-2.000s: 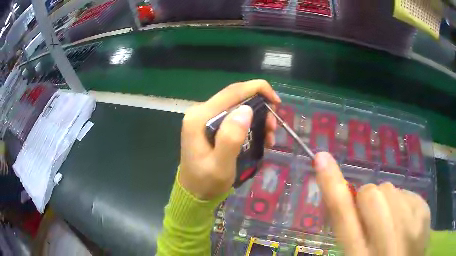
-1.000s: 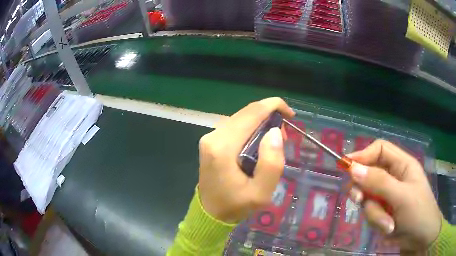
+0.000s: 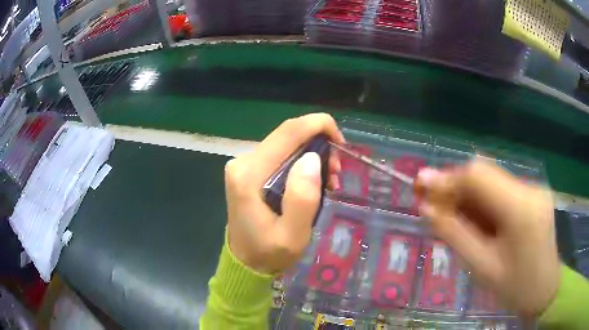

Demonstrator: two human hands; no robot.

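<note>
My left hand (image 3: 274, 200) is closed around a black phone (image 3: 294, 171), held tilted above the left part of a clear tray. Its fingers and thumb cover much of the phone. My right hand (image 3: 494, 225) is blurred and grips a screwdriver (image 3: 374, 164) with a thin metal shaft. The shaft points up and left to the phone's top edge, by my left fingertips; I cannot tell if it touches. The clear tray (image 3: 380, 222) below holds several red housings (image 3: 395, 274) with dark rings and pale patches.
A shiny green conveyor belt (image 3: 245, 80) runs across behind the dark green bench (image 3: 155, 225). White paper sheets (image 3: 58, 193) lie at the left by a metal post (image 3: 71, 77). Trays with red units (image 3: 365, 19) stand at the back. A yellow dotted card (image 3: 536, 27) hangs at the upper right.
Since one second ago, both hands have moved left in the picture with the phone and screwdriver. My right hand has turned, now covering the screwdriver's handle. The background has also shifted left.
</note>
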